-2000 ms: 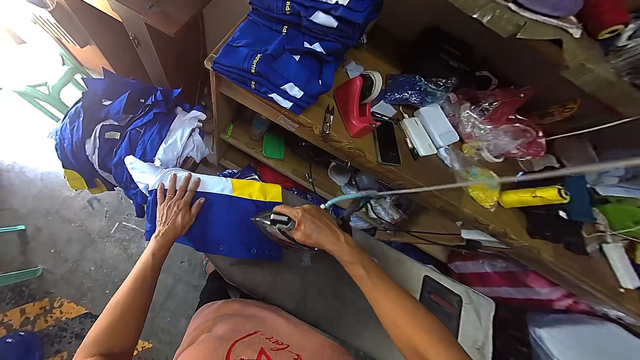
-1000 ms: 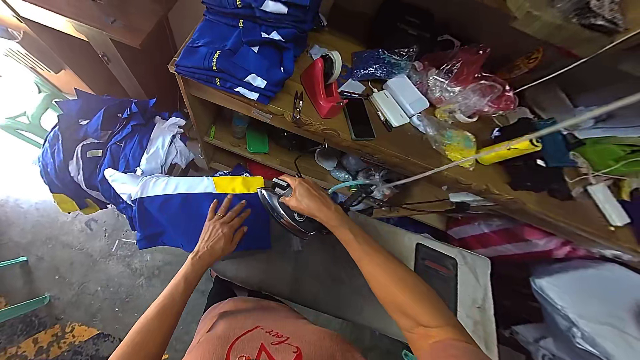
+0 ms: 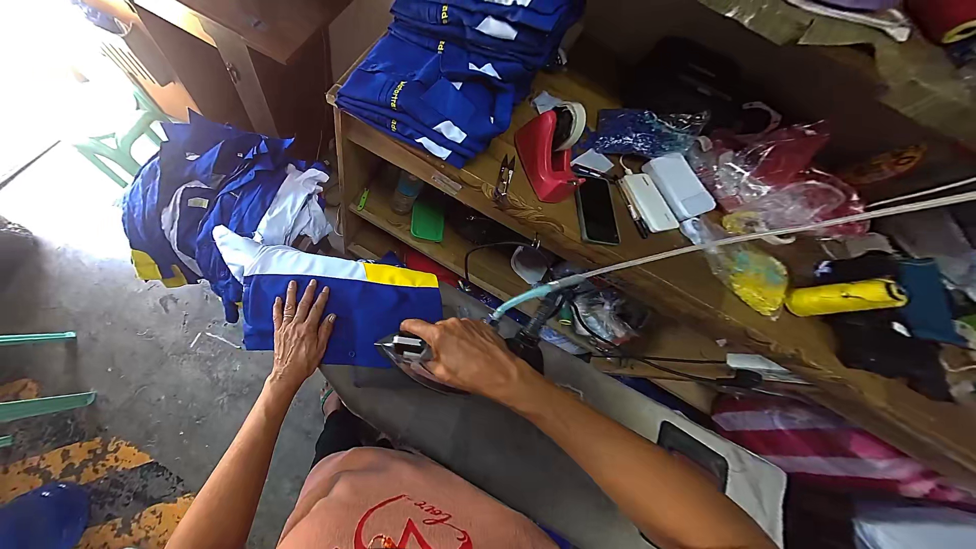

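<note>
A blue cloth panel with a white and yellow band [image 3: 358, 313] lies flat over the narrow end of a grey ironing board [image 3: 488, 442]. My left hand [image 3: 301, 328] presses palm down on its blue part, fingers slightly spread, holding nothing. Closed around the handle of a steam iron [image 3: 412, 358] is my right hand [image 3: 469, 358]; the iron's tip rests at the panel's lower right edge, and part of its soleplate is over the board. A pale hose runs from the iron up to the right.
Folded blue garments [image 3: 442, 76] are stacked on a wooden shelf [image 3: 473, 194], beside a red tape dispenser [image 3: 545, 156], thread snips [image 3: 504, 179] and a phone [image 3: 597, 211]. A heap of blue garments [image 3: 206, 191] stands at the left, near a green plastic chair [image 3: 114, 152].
The iron in my right hand has moved from beside the yellow band down to the panel's lower right edge. My left hand has shifted left and up on the cloth since one second ago.
</note>
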